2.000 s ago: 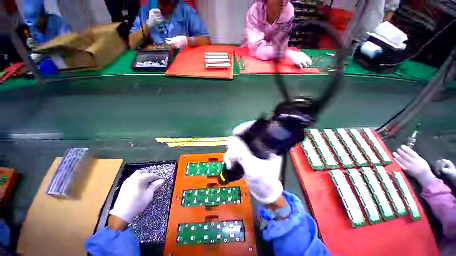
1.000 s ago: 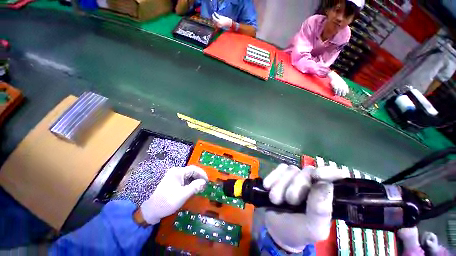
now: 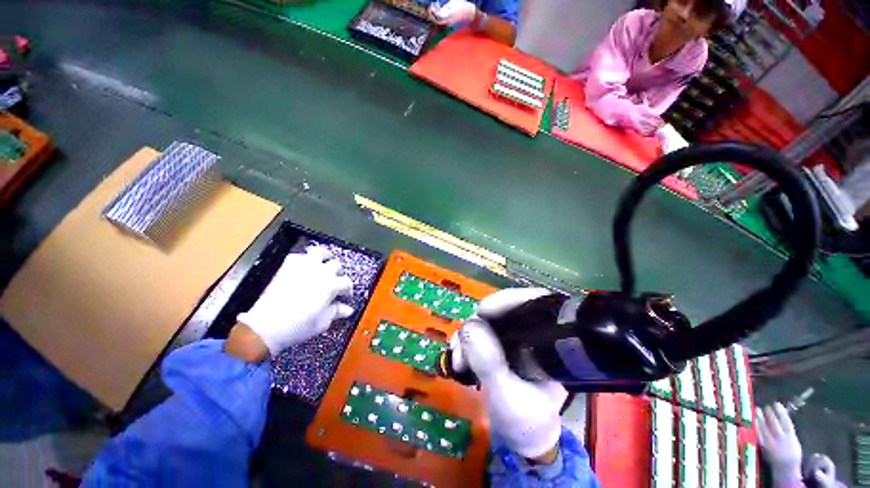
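Observation:
My right hand point(image 3: 510, 381), in a white glove, is shut on a black electric screwdriver point(image 3: 582, 338) with a looped cable. The screwdriver's tip is over the middle circuit board point(image 3: 405, 345) in the orange fixture point(image 3: 377, 448). Two more green boards sit in the fixture, one at the far side point(image 3: 434, 294) and one at the near side point(image 3: 405, 417). My left hand point(image 3: 303, 297), gloved, is over the black screw tray point(image 3: 250, 286) with its fingers bent down at the silvery screws point(image 3: 310, 367). Whether it holds a screw cannot be told.
Silvery ridged strips point(image 3: 164, 191) lie on cardboard point(image 3: 100, 324) at left. Finished-looking white-topped strips point(image 3: 701, 438) lie on a red mat point(image 3: 618, 438) at right, beside another person's gloved hand point(image 3: 780, 443). Yellow strips point(image 3: 429, 235) lie beyond the fixture. People sit across the bench.
My left hand has moved from the middle board back to the screw tray. The screwdriver's body has turned, its cable loop now rising, and its tip stays near the middle board.

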